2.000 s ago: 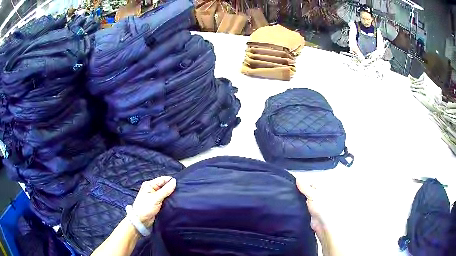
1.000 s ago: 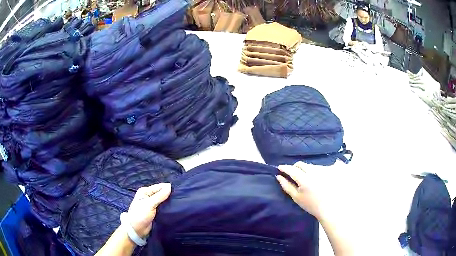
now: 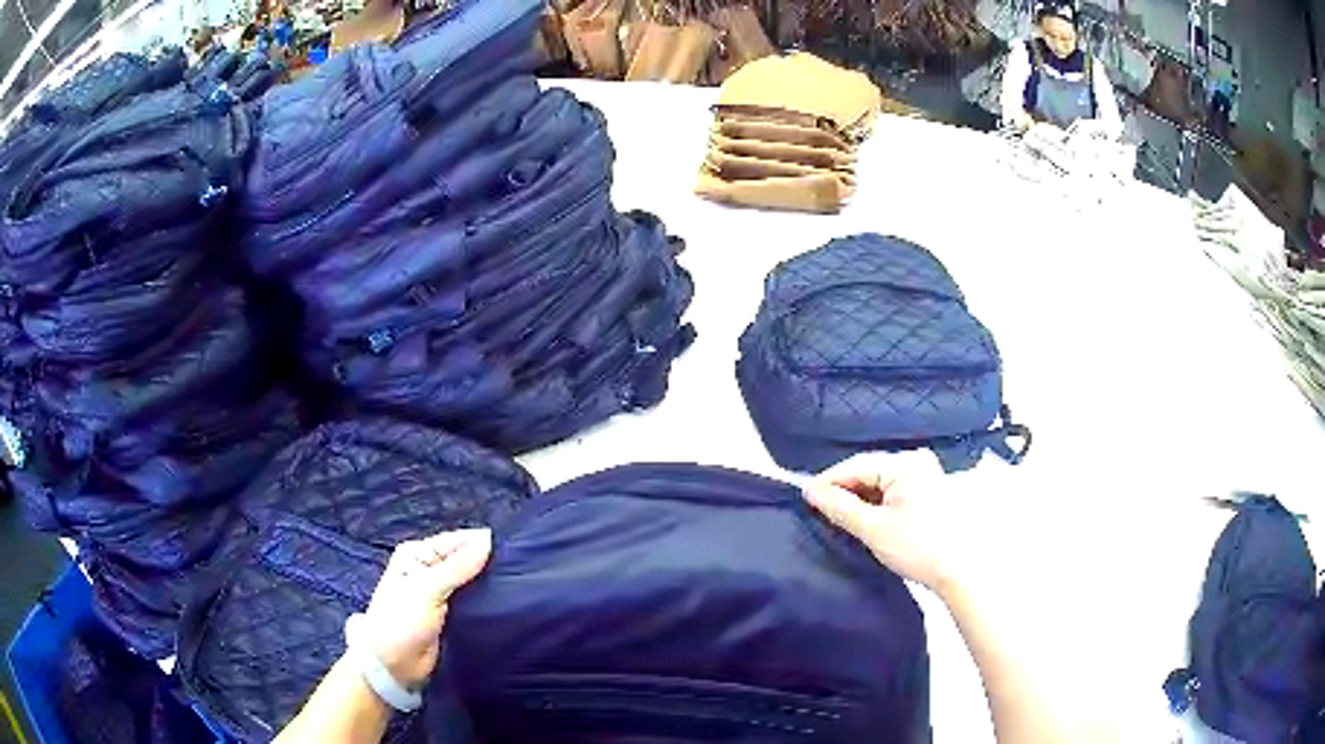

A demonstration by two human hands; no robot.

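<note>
A navy backpack lies open in front of me with its smooth, shiny dark lining (image 3: 683, 581) facing up. A zipped band of an inner pocket (image 3: 683, 701) crosses the lining near the lower edge of the picture. My left hand (image 3: 414, 603) pinches the left edge of the opening between thumb and fingers. My right hand (image 3: 889, 520) grips the upper right edge of the opening. The quilted shell of a backpack (image 3: 342, 560) shows beside and behind my left hand. The bottom of the open bag is cut off by the picture's edge.
Tall stacks of navy backpacks (image 3: 451, 247) stand at the left. A finished quilted backpack (image 3: 879, 349) lies beyond my right hand. Brown folded pieces (image 3: 785, 134) are stacked at the back of the white table (image 3: 1119, 378). Another navy bag (image 3: 1253, 625) is at the right, a blue crate (image 3: 44, 640) lower left, a person (image 3: 1058, 87) far right.
My right hand has moved from the right side of the opening up and inward to its upper right edge. My left hand keeps its hold on the left edge.
</note>
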